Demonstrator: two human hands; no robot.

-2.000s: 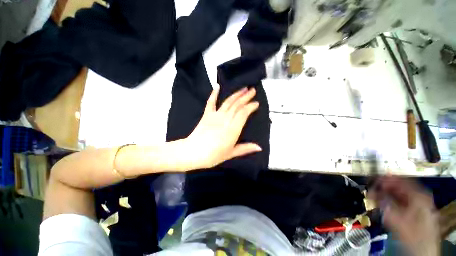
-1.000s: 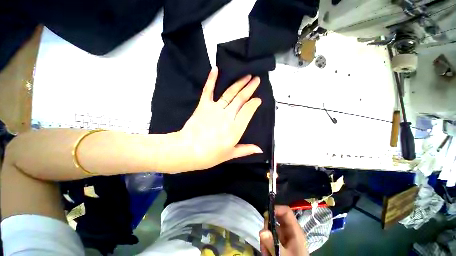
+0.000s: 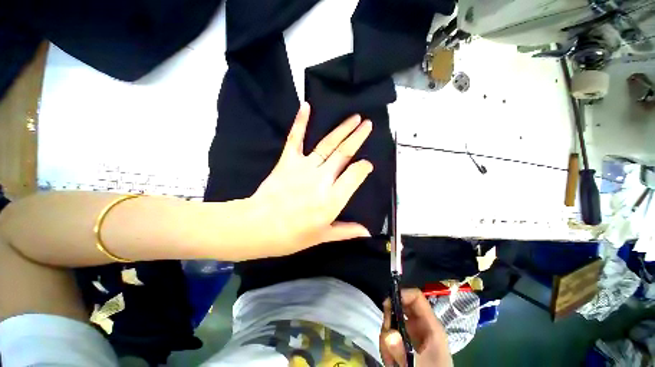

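Black garment panels [image 3: 251, 143] lie on the white machine table and hang over its front edge. My left hand [image 3: 309, 186] lies flat on the black cloth, fingers spread, pressing on it and gripping nothing. My right hand [image 3: 416, 330], at the bottom edge of the picture, is closed around the black handles of the tailor's shears [image 3: 394, 254]. The shears point away from me, their blades along the right-hand border of the cloth. Whether the blades are fully closed is hard to tell.
The needle plate area [image 3: 439, 66] is beyond the cloth. A loose dark thread [image 3: 481, 169] lies on the white table [image 3: 460, 201]. A black-handled screwdriver [image 3: 590, 197] and an orange-brown-handled tool [image 3: 572, 180] lie at right. Pale scraps [image 3: 108, 307] are below left.
My right hand, blurred and off to the right earlier, has come to the cloth's right border with the shears. My left hand stays flat on the cloth. The view has shifted.
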